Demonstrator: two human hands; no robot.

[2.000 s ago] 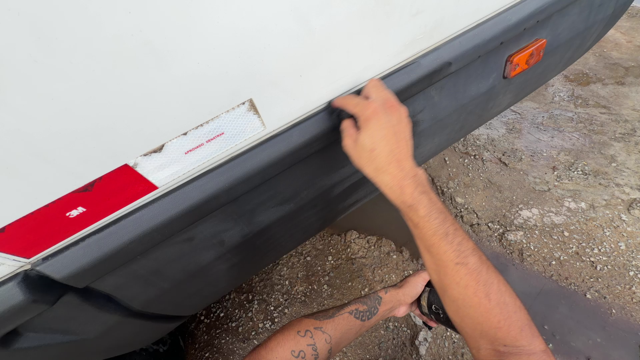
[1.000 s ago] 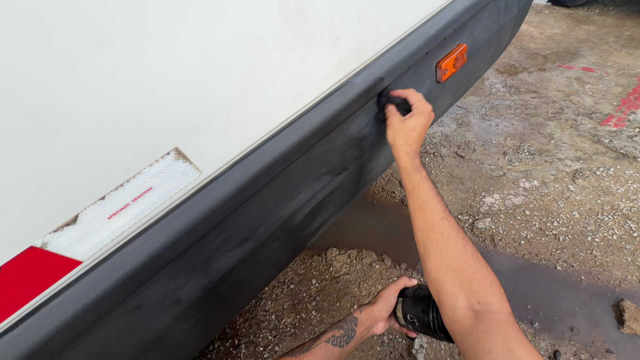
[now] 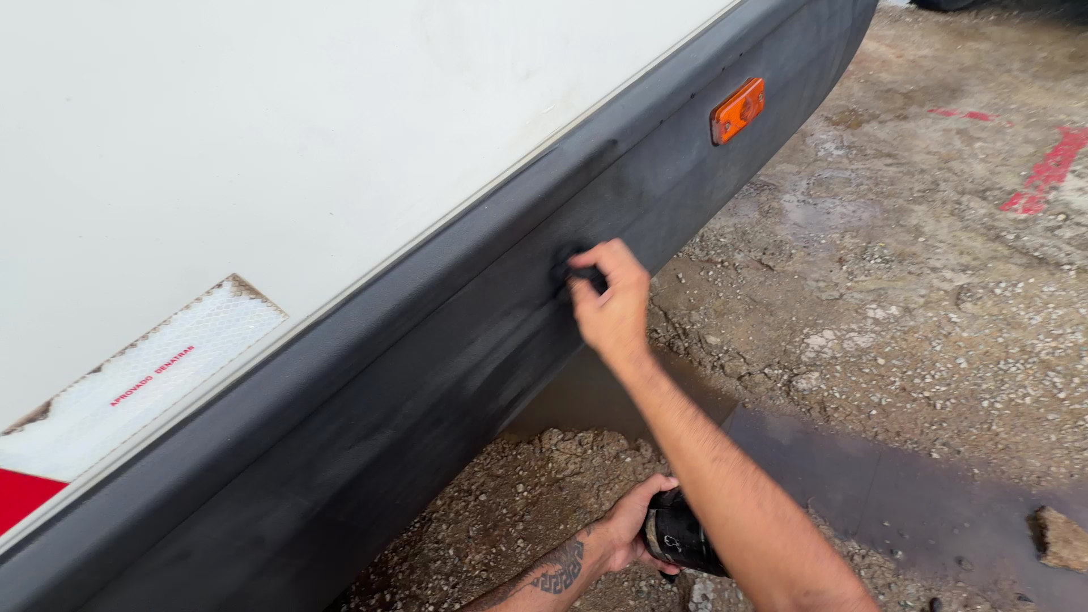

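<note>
My right hand (image 3: 614, 302) grips a small black applicator pad (image 3: 585, 276), blurred, and presses it on the black plastic side skirt (image 3: 425, 357) of a white vehicle body (image 3: 280, 110). Darker, wet-looking streaks show on the skirt to the lower left of the pad. Lower down, away from the skirt, my left hand (image 3: 633, 523) is closed around a black cylindrical container (image 3: 684, 534), partly hidden behind my right forearm. An orange side marker lamp (image 3: 738, 111) is fixed to the skirt, up and right of my right hand.
White reflective tape (image 3: 149, 374) with worn edges and a red strip (image 3: 25, 497) sit on the body above the skirt. Below lies wet gravel ground (image 3: 901, 314) with a muddy puddle (image 3: 850, 476), a stone (image 3: 1062, 540) and red paint marks (image 3: 1050, 170). A dark tyre (image 3: 948, 3) shows at the top right.
The view has shifted along the vehicle. My right hand has gone from the skirt's upper ridge to its flat face, then down and away from the orange lamp. My left hand still holds the container.
</note>
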